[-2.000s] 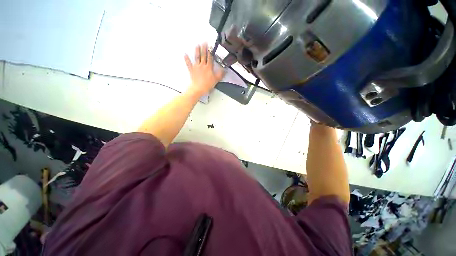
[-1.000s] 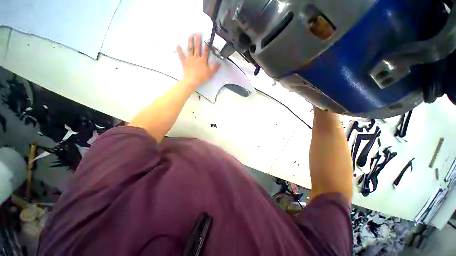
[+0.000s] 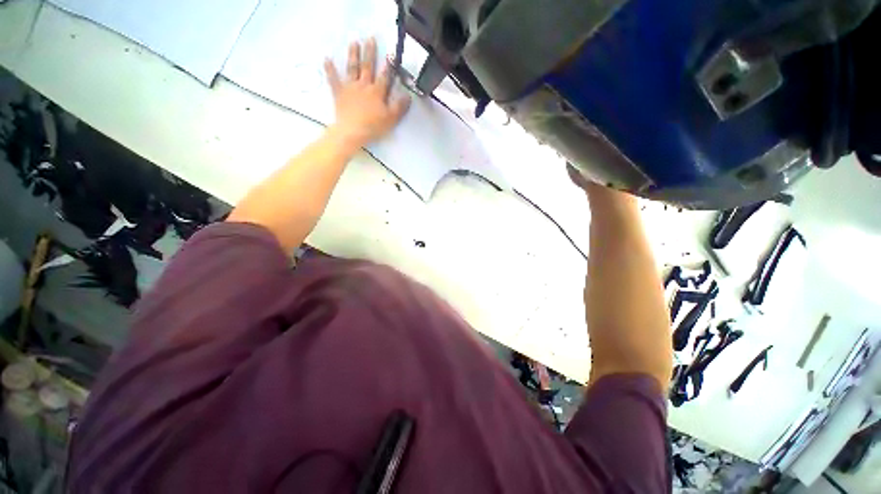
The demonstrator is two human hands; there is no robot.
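Note:
The cloth cutting machine (image 3: 618, 96), with its grey and blue motor body, fills the top right. Its thin blade guard (image 3: 400, 39) stands down onto the white paper marker (image 3: 299, 48) that covers the lay. My left hand (image 3: 367, 104) lies flat on the paper, fingers spread, just left of the guard. My right hand (image 3: 582, 181) is mostly hidden under the motor body; only the wrist side shows, so its grip cannot be seen. Dark cut lines run through the lay, with a curved notch right of my left hand. The base plate is hidden.
Narrow black cut pieces (image 3: 773, 265) lie on the pale table (image 3: 483, 265) to the right. A short brownish stick (image 3: 814, 341) and a stack of cut panels (image 3: 821, 400) are beyond them. Dark scraps (image 3: 106, 251) litter the floor at left.
The machine has moved up and slightly left in view, and my left hand with it. The base plate, visible at first, has gone from view, and more of the curved cut edge shows.

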